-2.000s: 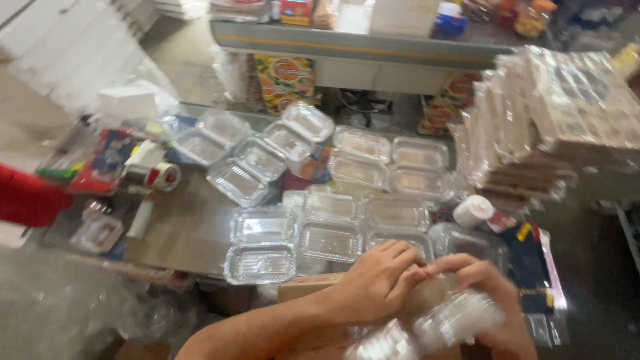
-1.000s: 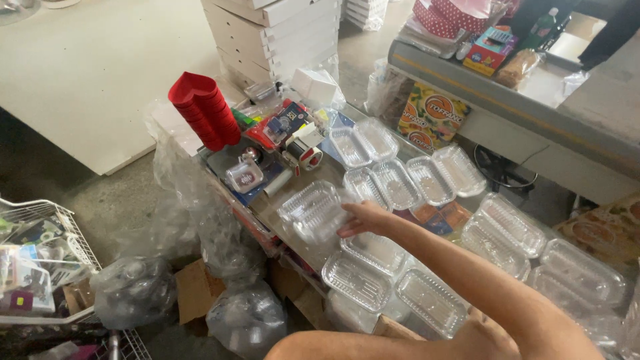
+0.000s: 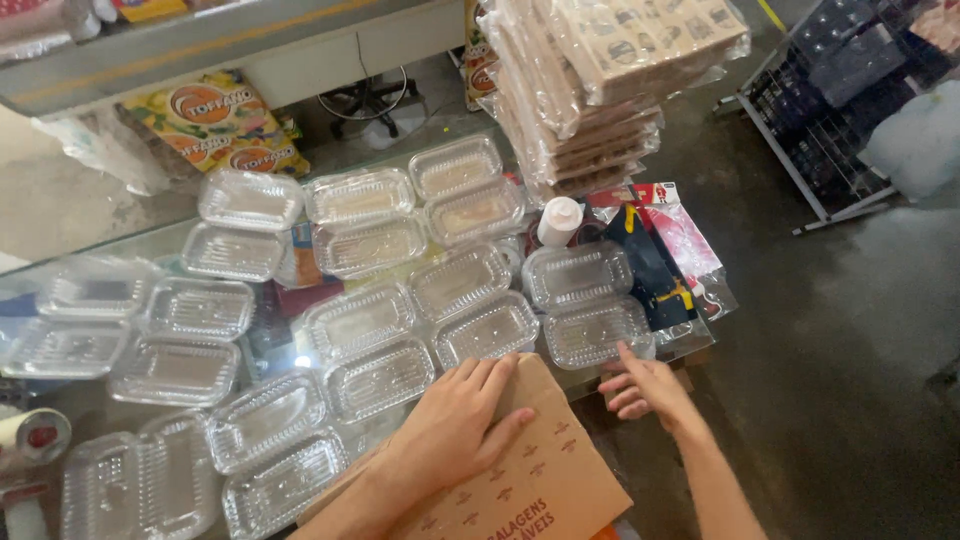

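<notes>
My left hand (image 3: 469,420) lies on the upper edge of a brown cardboard box (image 3: 525,465) with printing on its side, at the near edge of the glass table. To its right, my right hand (image 3: 645,386) touches the near half of an opened clear plastic hinged container (image 3: 598,331) with its extended index finger; the other fingers are loosely bent. Several more opened clear containers (image 3: 380,379) lie in rows across the glass, some side by side and touching. The box's inside is hidden from view.
Behind the containers rises a stack of plastic-wrapped brown packs (image 3: 592,97). A white bottle (image 3: 560,221) and packaged dark and pink goods (image 3: 652,262) lie at the table's right end. A tape dispenser (image 3: 37,442) is at the left, a wire rack (image 3: 817,112) at the right.
The view has swung right. A hand that was over a container at the left end of the table a second ago is gone from there; both hands are now around the box and the right-end container.
</notes>
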